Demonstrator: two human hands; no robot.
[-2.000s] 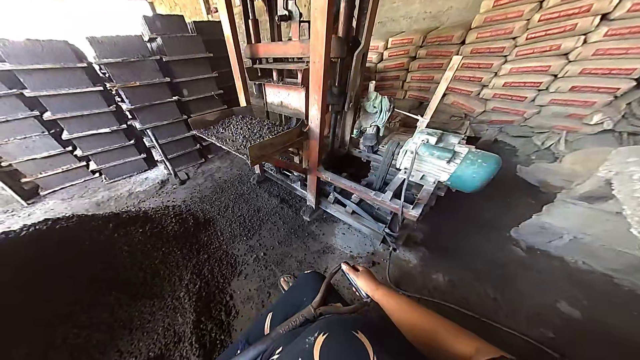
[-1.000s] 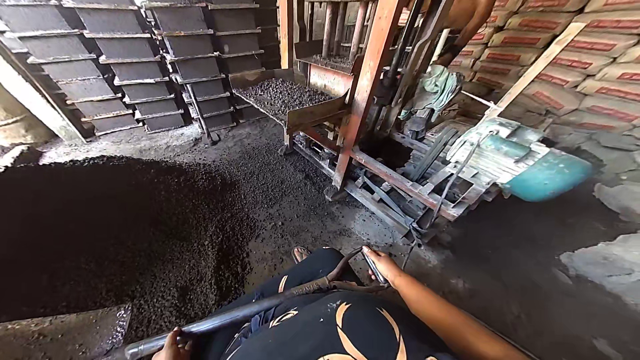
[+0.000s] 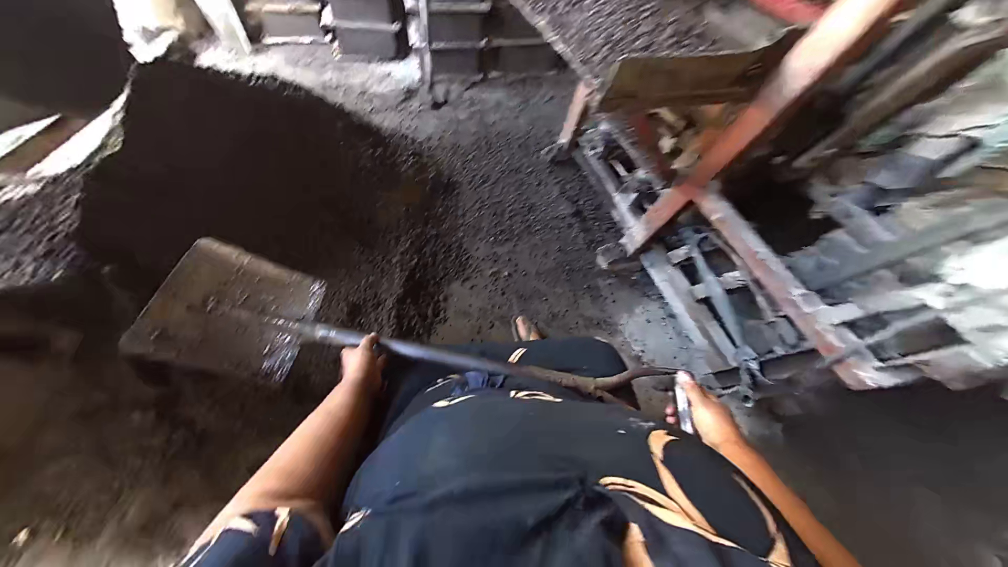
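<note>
A flat-bladed shovel (image 3: 213, 307) lies across the front of my body, its blade out to the left beside a heap of dark, damp aggregate mix (image 3: 260, 173). My left hand (image 3: 362, 364) is closed around the metal shaft near the blade. At the other end, my right hand (image 3: 703, 409) grips the crossbar of the forked handle. The blade shows only a few crumbs and smears on its surface. Loose dark granules (image 3: 512, 205) are spread over the floor between the heap and the machine.
To the right stands a machine with a rusty red steel frame (image 3: 756, 268) and low rails. A tray of granular mix (image 3: 622, 31) is at its upper front. Stacked dark blocks on boards (image 3: 457, 35) stand at the back. A foot (image 3: 526, 329) shows below me.
The view has swung down and left. My left hand, out of sight two seconds ago, is on the shovel shaft, and the shovel's blade has come into view at the left.
</note>
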